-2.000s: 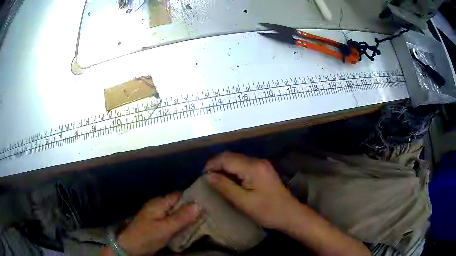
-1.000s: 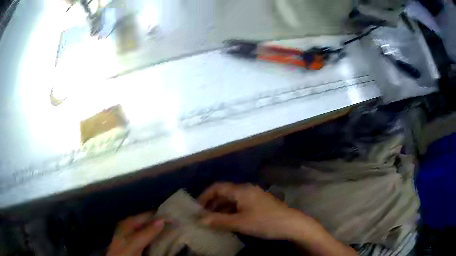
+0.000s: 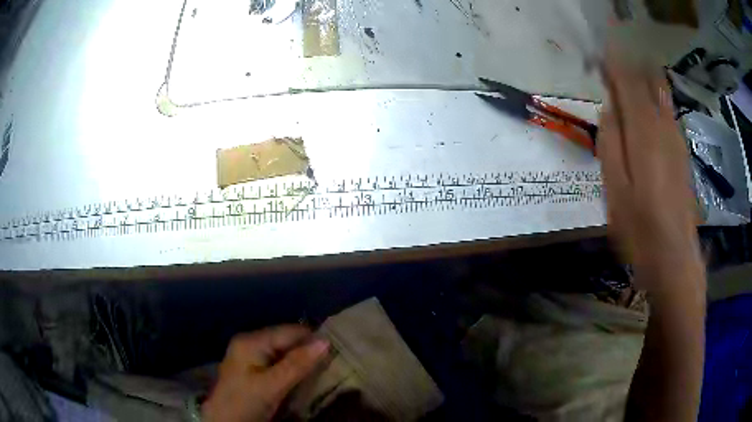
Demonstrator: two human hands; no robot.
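Note:
A khaki garment piece (image 3: pixel 375 354) lies in my lap below the table edge, its folded corner pointing up. My left hand (image 3: pixel 268 367) pinches its left edge between thumb and fingers. My right hand (image 3: pixel 643 99) is off the cloth, raised over the right part of the table, blurred, with the forearm running down to the lower right. Whether it holds anything cannot be told. Orange-handled thread snips (image 3: pixel 548 118) lie on the table just left of that hand, their handle end hidden behind it.
The white table has a printed ruler (image 3: pixel 404 198) along its front edge and a tan cardboard patch (image 3: pixel 262 162). A grey tray (image 3: pixel 730 185) sits at the right end. More khaki cloth (image 3: pixel 561 354) lies at the right of my lap, with dark rumpled cloth at left.
My right hand has left the garment and moved up and right over the table. My left hand still holds the cloth. The view has shifted.

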